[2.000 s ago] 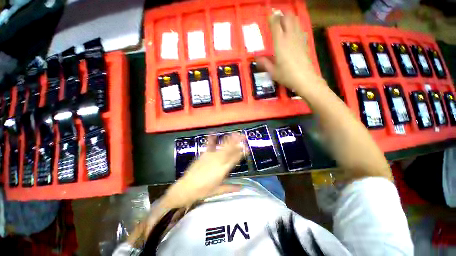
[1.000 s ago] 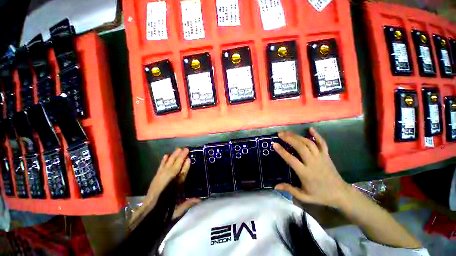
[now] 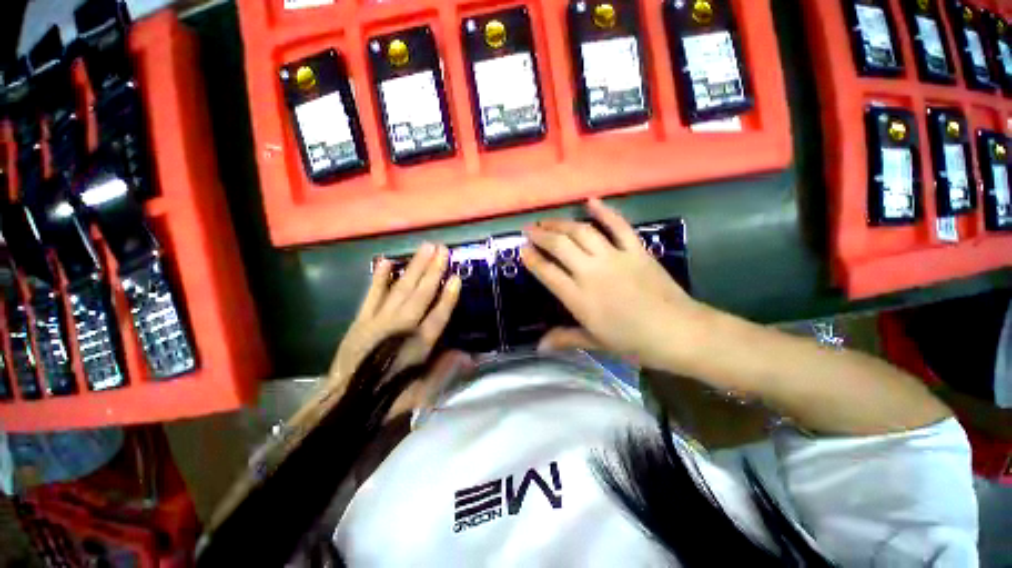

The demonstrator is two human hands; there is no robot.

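Note:
A row of closed black flip phones [image 3: 477, 302] lies on the dark green mat near the bench's front edge, covers up, with small round marks at their tops. My left hand [image 3: 402, 305] lies on the left end of the row, fingers on the phones. My right hand [image 3: 608, 277] lies over the right part of the row, with its fingertips near the phones' top edges. Both hands cover parts of the phones, and one phone's corner [image 3: 674, 250] shows right of my right hand. I cannot tell whether either hand grips a phone.
A red-orange foam tray [image 3: 533, 192] behind the row holds label-up phones [image 3: 505, 80]. A left tray [image 3: 211, 322] holds open flip phones [image 3: 163, 322]. A right tray [image 3: 927, 262] holds more labelled phones [image 3: 892, 166]. Long dark hair hangs over the white shirt [image 3: 499, 444].
The view has shifted, with the trays now higher in the picture. Since two seconds ago my right hand has come down from the middle tray to the row. Both hands now lie closer together on the phones.

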